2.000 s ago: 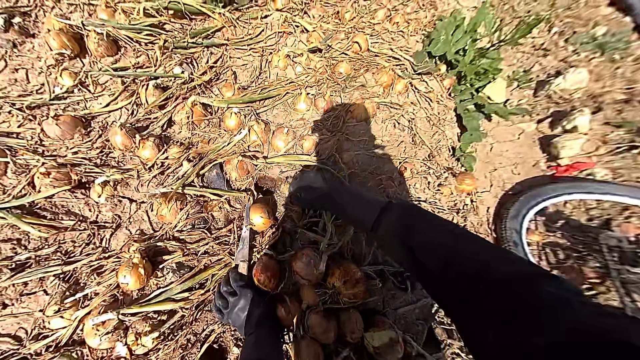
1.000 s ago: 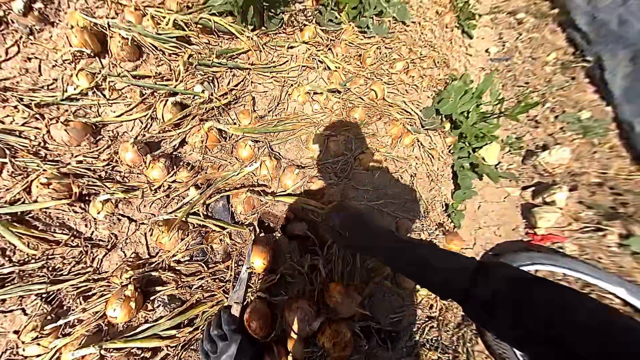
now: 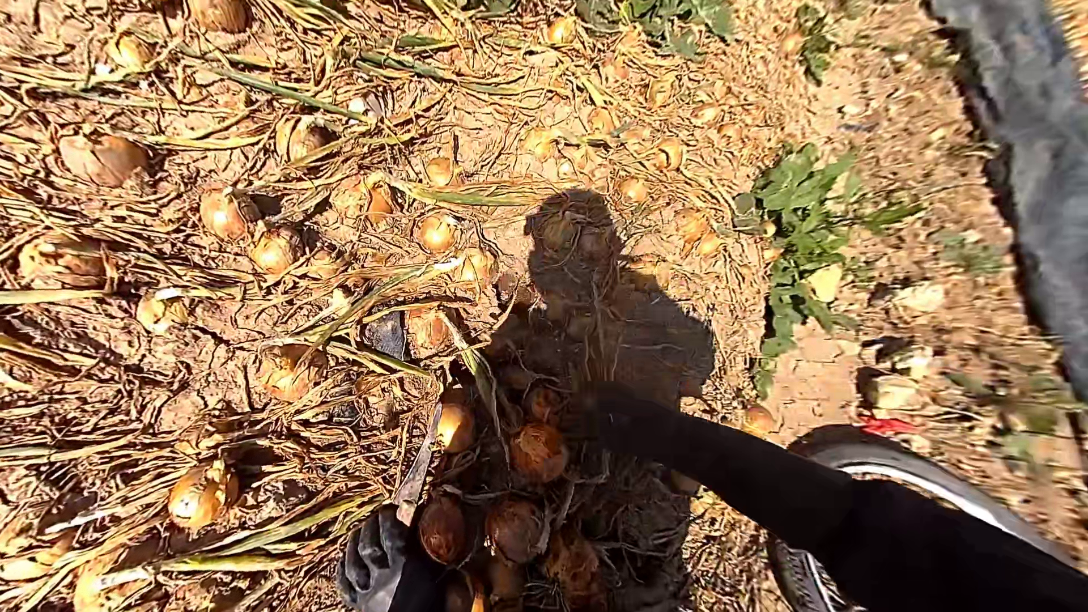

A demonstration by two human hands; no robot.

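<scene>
My left hand [image 3: 374,557], in a dark glove, is at the bottom, closed on a knife whose blade [image 3: 419,463] points up beside a yellow onion [image 3: 456,427]. My right arm, in a black sleeve, reaches in from the lower right. My right hand [image 3: 608,412] is a dark shape in my shadow, near dried onion tops; its fingers and whatever it touches cannot be made out. Between the hands lies a cluster of shaded onions, among them a brown onion [image 3: 538,452] and another onion [image 3: 514,529].
Many onions with drying leaves, such as one onion [image 3: 104,159], lie on dry soil to the left. A green weed [image 3: 803,225] grows at the right. A wheel [image 3: 909,472] stands under my right arm, near stones and a red scrap [image 3: 888,426]. Dark sheeting [image 3: 1041,144] runs along the right edge.
My right hand has moved right, away from the onion at the knife tip. The view has shifted, bringing the dark sheeting in. The left hand still holds the knife.
</scene>
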